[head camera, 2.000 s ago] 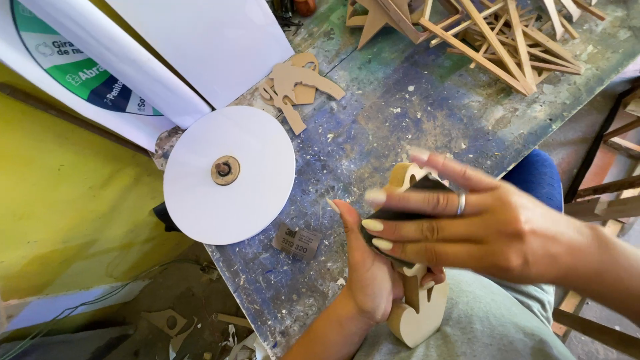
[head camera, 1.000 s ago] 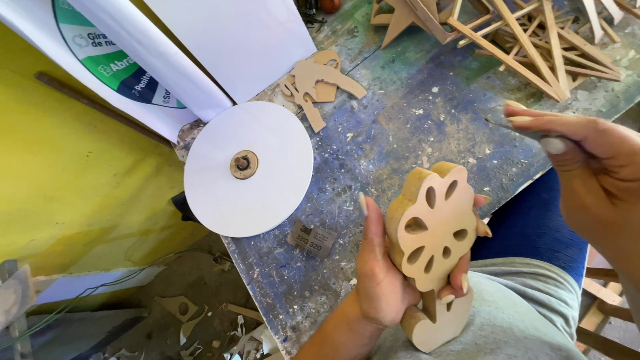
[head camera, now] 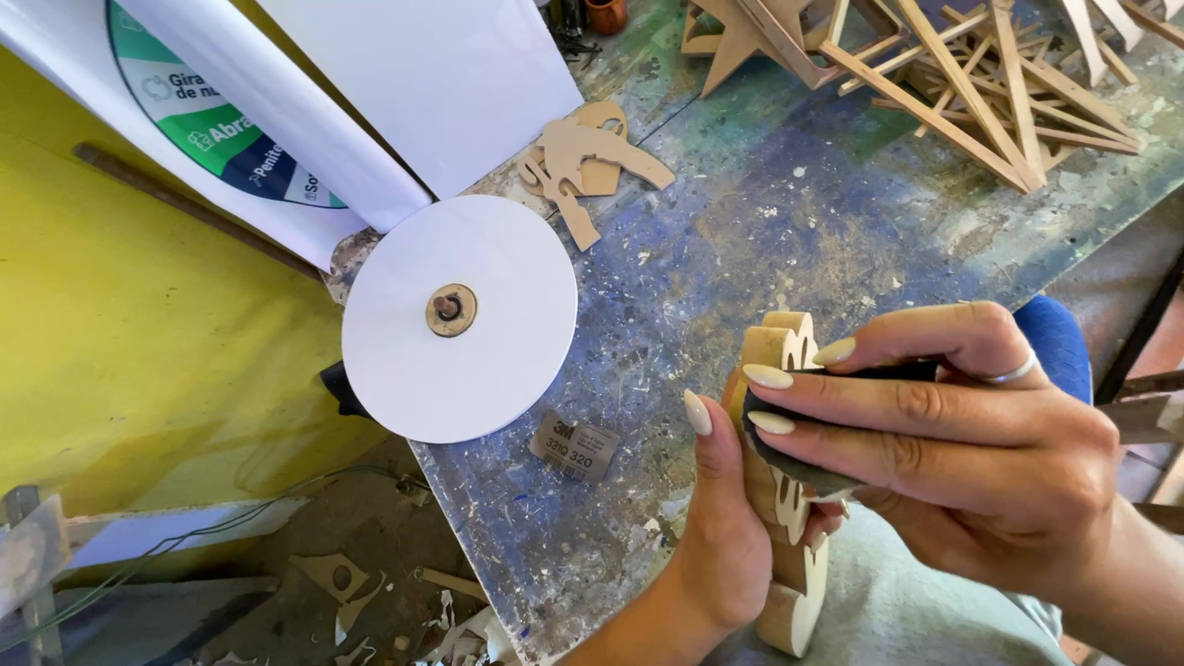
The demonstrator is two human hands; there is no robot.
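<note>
A thick wooden flower cutout (head camera: 789, 592) stands on edge above my lap, its petal holes partly hidden. My left hand (head camera: 726, 518) grips it around the middle, with the thumb up along the side. In my right hand (head camera: 962, 444) is a dark sheet of sandpaper (head camera: 805, 458), pressed by the fingers against the flower's upper edge and face. A ring is on one finger of this hand. To the left, a 3M sandpaper piece (head camera: 573, 448) lies printed side up on the paint-stained worktable (head camera: 647, 370).
A white disc (head camera: 499, 370) with a wooden hub stands at the table's left edge, by white panels (head camera: 462, 83). Thin wooden cutouts (head camera: 601, 153) lie behind it. Wooden star frames and strips (head camera: 980, 92) are piled at the back right. Scraps (head camera: 338, 583) litter the floor.
My right hand was raised away at the right one second ago; it is now back on the flower with the sandpaper. The flower has turned from facing up to edge-on.
</note>
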